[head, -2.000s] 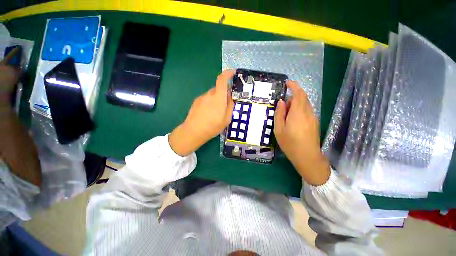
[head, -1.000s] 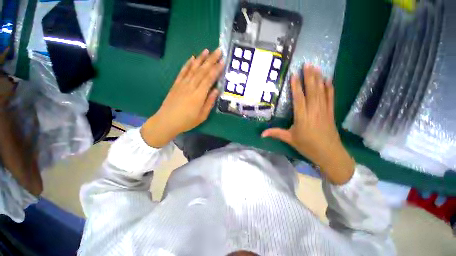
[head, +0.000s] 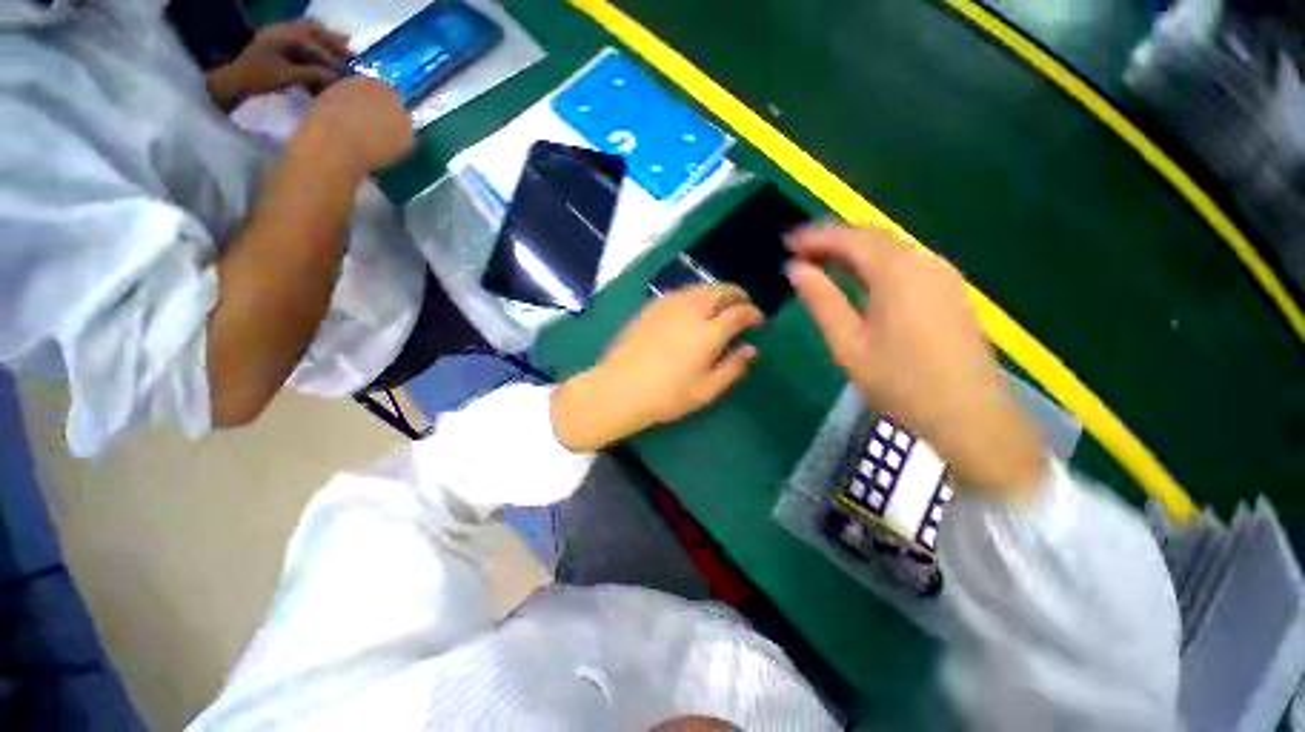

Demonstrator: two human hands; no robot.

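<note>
The glossy black cover panel lies on the green mat, partly covered by my fingers. My left hand is at its lower edge with the fingers bent; whether they grip it cannot be told. My right hand is at the panel's right side, thumb and fingers apart, slightly blurred. The opened device, with white squares and a yellow edge line, lies on a bubble bag at the right, partly hidden by my right forearm.
A film stack with white sheets is left of the panel, with another black panel on it. Bubble bags stand at the right. At upper left, a person's hands are at a blue-covered device. Yellow tape edges the bench.
The view has turned left. My hands have moved from beside the opened device to the black cover panel. The opened device still lies on its bubble bag.
</note>
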